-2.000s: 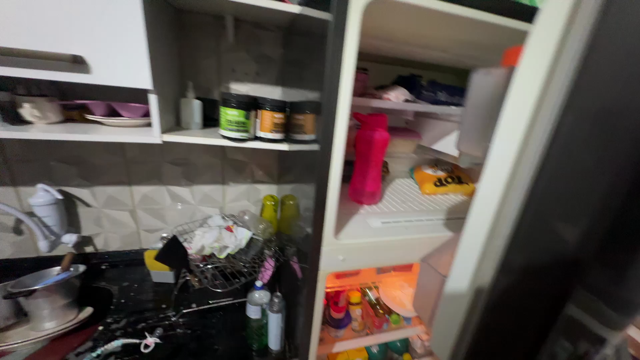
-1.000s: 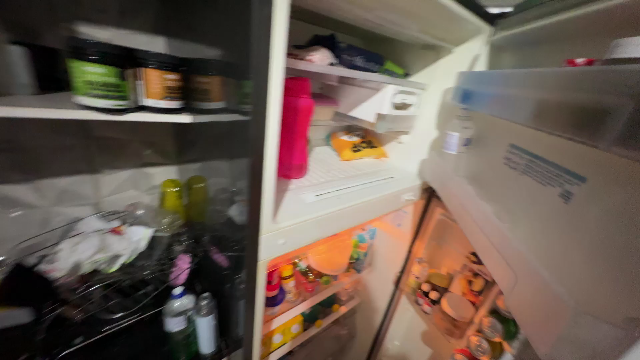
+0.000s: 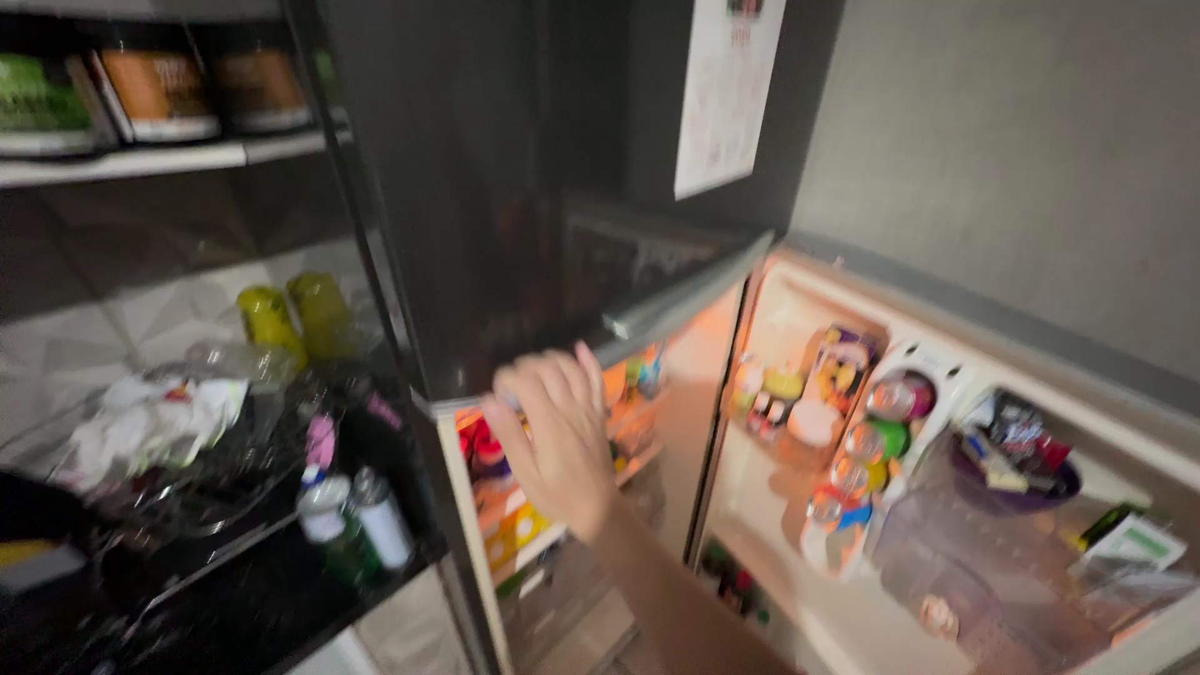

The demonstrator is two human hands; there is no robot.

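Note:
The dark upper freezer door (image 3: 525, 187) of a refrigerator covers the freezer compartment. My right hand (image 3: 553, 431) is at its lower edge, back of the hand towards me, with the fingers up against the door. A pale handle strip (image 3: 694, 291) runs along that edge, right of my fingers. Below, the lower refrigerator door (image 3: 816, 619) stands wide open, with lit shelves behind my hand. A purple bowl (image 3: 1012, 469) with packets and several small colourful-lidded jars (image 3: 853, 469) sit in the door's racks. My left hand is out of view.
At left, a black countertop (image 3: 253, 609) holds a wire dish rack (image 3: 234, 497), a white cloth (image 3: 155, 422), yellow-green glasses (image 3: 295, 314) and two bottles (image 3: 352, 520). Above is a shelf (image 3: 169, 164) with several dark-lidded jars. A paper (image 3: 731, 94) hangs on the freezer door.
The freezer door, open one second ago, has swung across the freezer compartment and hides its contents. My right hand has come into view at its lower edge. The view has shifted downward.

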